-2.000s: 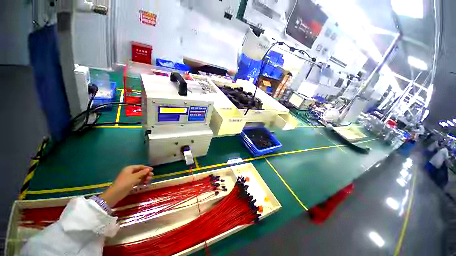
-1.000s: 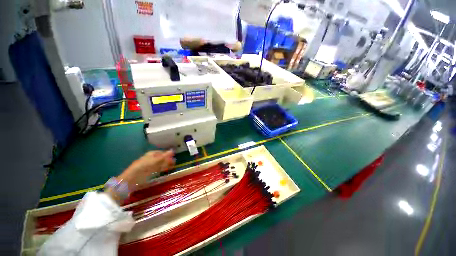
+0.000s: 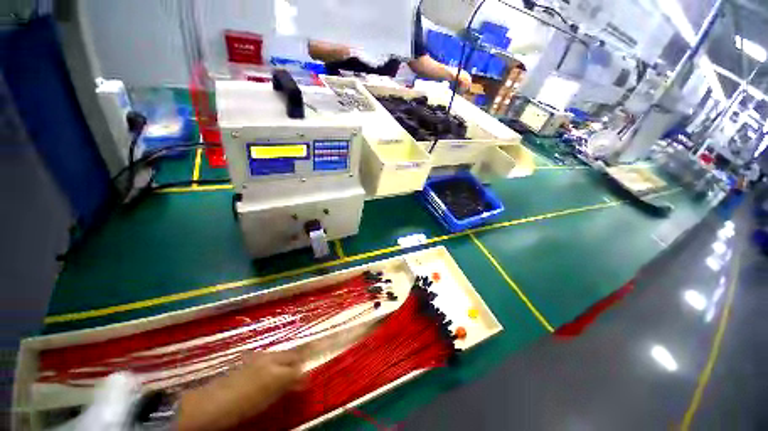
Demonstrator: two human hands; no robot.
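My left hand (image 3: 253, 383) is bare and blurred by motion, low over the cream tray (image 3: 480, 318) at its lower left. Its fingers point right, over the front bundle of red lead wires (image 3: 379, 353); whether they hold a wire cannot be told. A second red bundle (image 3: 194, 328) lies in the rear compartment. Both bundles have black ends towards the right. The off-white tester (image 3: 296, 198) stands behind the tray with its display lit yellow. A white plug piece (image 3: 318, 242) sits at its front port. My right hand is not in view.
A blue basket (image 3: 461, 202) with dark parts is right of the tester. Cream bins (image 3: 396, 168) stand behind it, one with dark parts. Black cables run left of the tester. A person's arms (image 3: 434, 69) show behind the bins. The bench edge slopes away at right.
My left hand has moved from near the tester's front down and towards me, over the front wire bundle. The red lead seen hanging below the white plug no longer shows there. The view has shifted.
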